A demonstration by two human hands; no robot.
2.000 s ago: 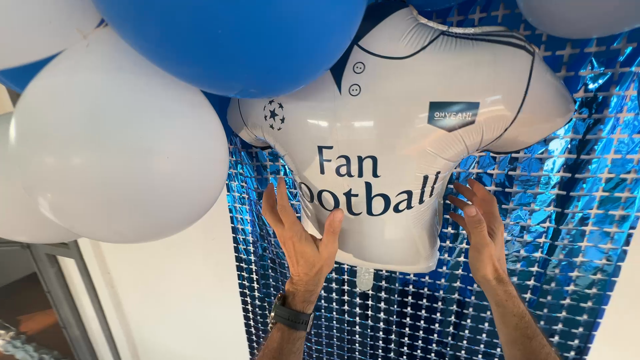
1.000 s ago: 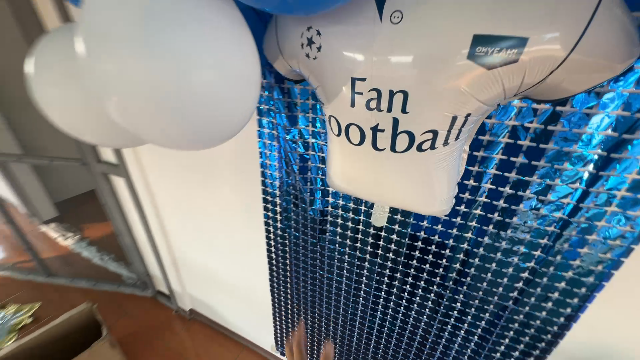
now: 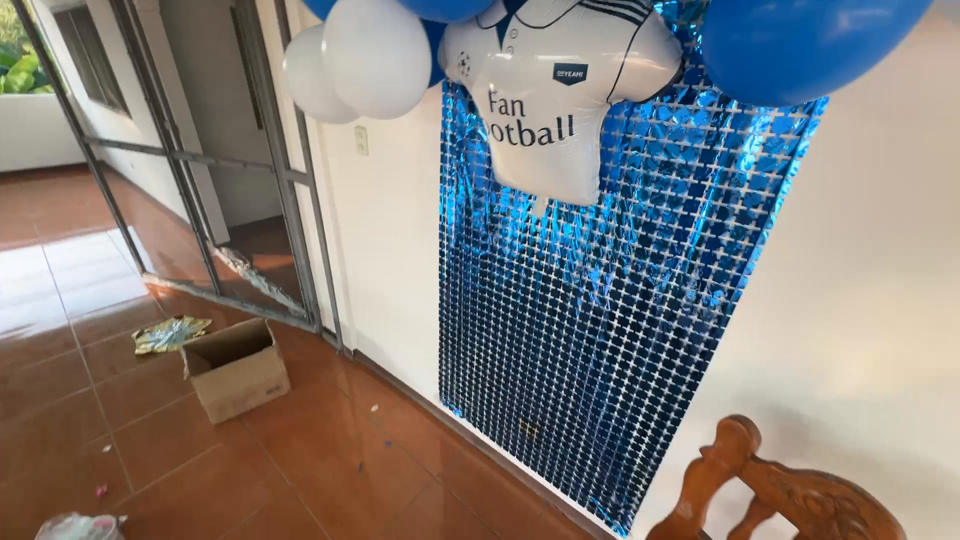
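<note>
Neither of my hands shows in the view now. A white shirt-shaped foil balloon [image 3: 547, 112] with dark lettering hangs in front of a blue metallic foil curtain [image 3: 570, 322] on the wall. White balloons [image 3: 376, 56] are at the shirt's left, and a large blue balloon [image 3: 802, 49] is at its right. The top of the shirt is cut off by the frame's edge. Its short inflation tail points down over the curtain.
An open cardboard box [image 3: 238, 382] stands on the tiled floor, beside a crumpled gold foil piece [image 3: 171, 334]. A carved wooden chair back [image 3: 817, 487] rises at the lower right. At the left stands a metal-framed partition [image 3: 176, 154]; a plastic bag [image 3: 79, 526] lies lower left.
Both hands were at the shirt balloon's lower sides two seconds ago; one second ago only fingertips showed low in the view, and now neither shows. The view has pulled well back.
</note>
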